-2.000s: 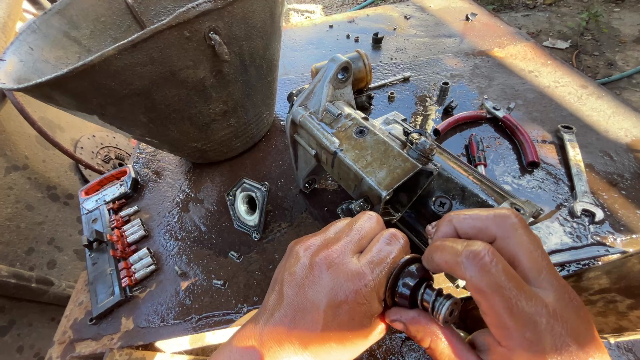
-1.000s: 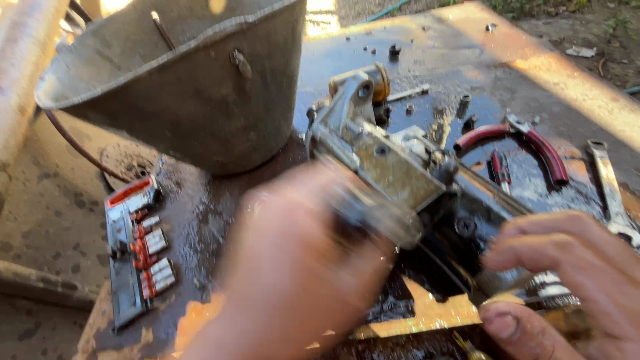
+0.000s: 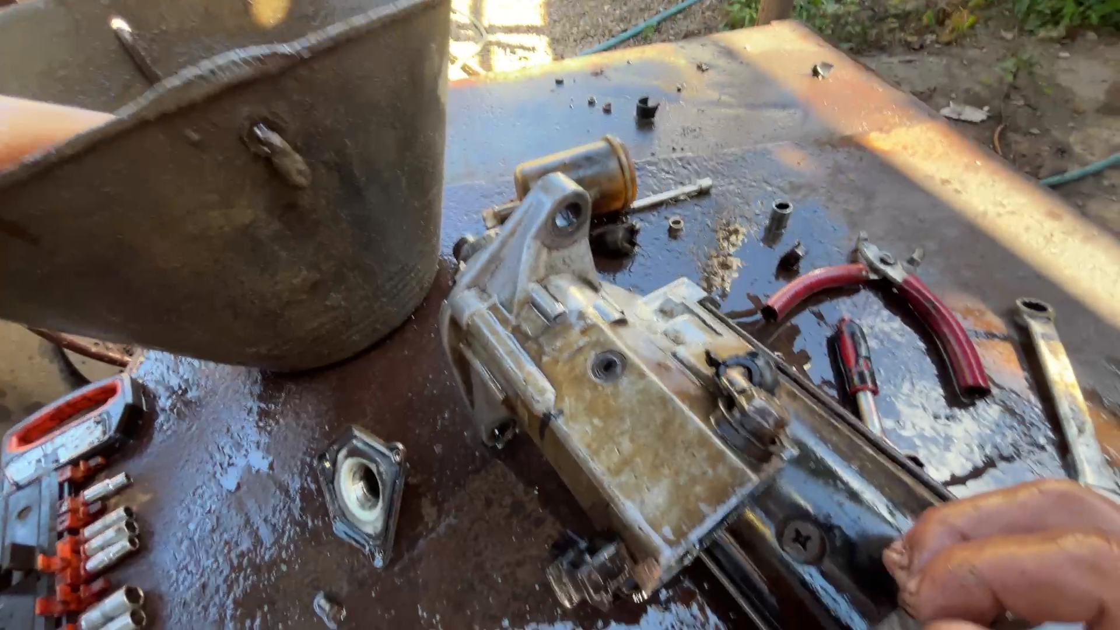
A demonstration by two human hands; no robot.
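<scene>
My right hand (image 3: pixel 1015 556) is at the lower right corner with curled fingers, beside the black metal rail (image 3: pixel 831 516); what its fingers close on is cut off by the frame edge. Of my left arm only a strip of forearm (image 3: pixel 44 131) shows behind the rim of a dirty metal bucket (image 3: pixel 332 192); the hand is hidden inside it. An oily cast-metal housing (image 3: pixel 639 420) lies in the middle, a cylindrical metal part (image 3: pixel 577 175) behind it. A small flanged cover (image 3: pixel 363 494) rests on the wet table left of the housing.
Red-handled pliers (image 3: pixel 884 271), a screwdriver (image 3: pixel 857 367) and a combination wrench (image 3: pixel 1063 394) lie at the right. A socket rail (image 3: pixel 35 516) with several sockets is at the lower left. Small black parts (image 3: pixel 646 109) and a loose socket (image 3: pixel 778 219) lie farther back on the table (image 3: pixel 744 87).
Two seconds ago both hands were together at a round black and metal part near the housing. My left hand has since moved left into the bucket; my right hand stays at the right.
</scene>
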